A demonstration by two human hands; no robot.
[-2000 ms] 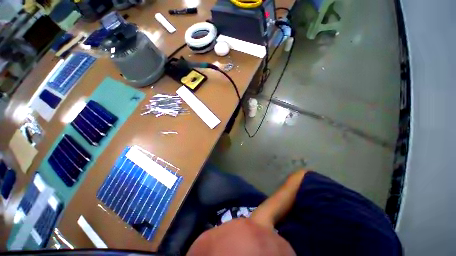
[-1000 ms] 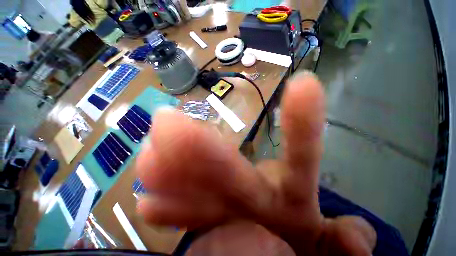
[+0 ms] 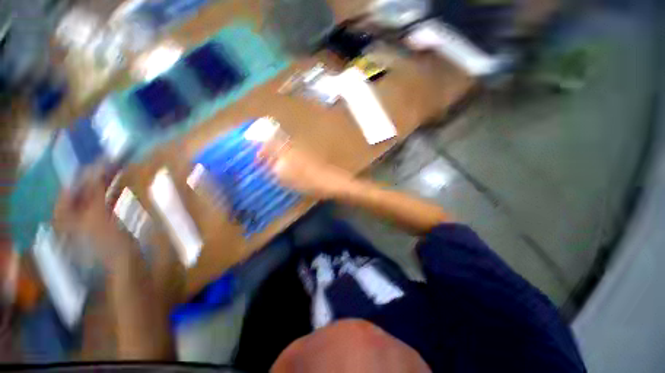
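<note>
The view is strongly blurred. The bright blue solar cell strip array (image 3: 244,175) lies on the brown bench near its front edge. My right hand (image 3: 284,160) is at the array's upper right side, beside a white patch (image 3: 262,130), perhaps the end of a white strip. Whether its fingers grip anything cannot be told. My left hand (image 3: 91,207) is over the left part of the bench, near thin silver strips (image 3: 131,213); its fingers are smeared and their state cannot be told.
A white strip (image 3: 175,218) lies between the silver strips and the array. Two dark cell groups (image 3: 162,100) (image 3: 213,69) are on the green mat (image 3: 244,44). Another white strip (image 3: 368,109) lies beside a small silver heap (image 3: 313,81). The bench edge borders the floor at right.
The hand that filled the view close to the camera a second ago is gone from there. My right hand is now at the array, and my left hand shows at the left. The view has swung.
</note>
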